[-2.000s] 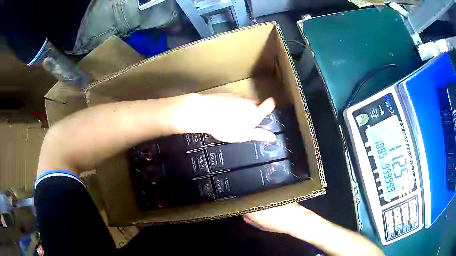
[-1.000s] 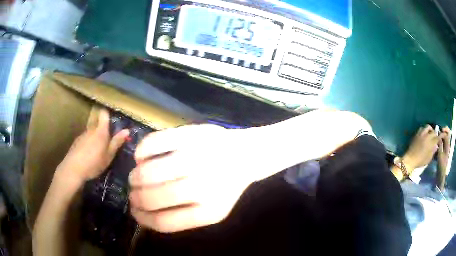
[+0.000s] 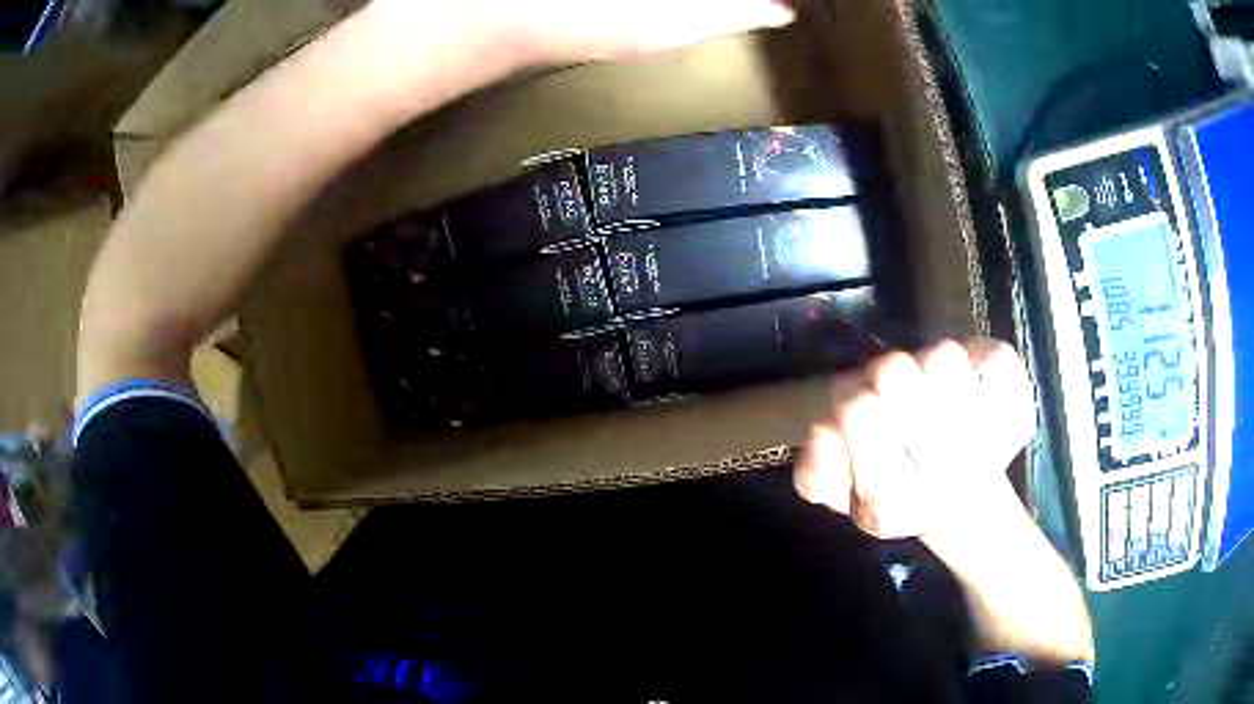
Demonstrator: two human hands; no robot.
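An open brown shipping carton [image 3: 550,470] lies in front of me, its near rim towards my body. Black product boxes [image 3: 715,255] lie inside in two columns, end to end, with pale print and round pictures. My left arm reaches across the carton's left part. My left hand [image 3: 674,19] is at the far side over the carton, cut off by the top edge, so its grip cannot be told. My right hand [image 3: 915,437] is curled over the carton's near right corner.
A digital scale [image 3: 1130,344] with a lit display and blue platform [image 3: 1234,330] stands on the green bench [image 3: 1066,62], close to the carton's right side. Brown carton flaps [image 3: 179,138] stick out at the left.
The view has turned back from the scale to the carton. My hands, close together at the black boxes before, are now apart: left at the far side, right at the near corner.
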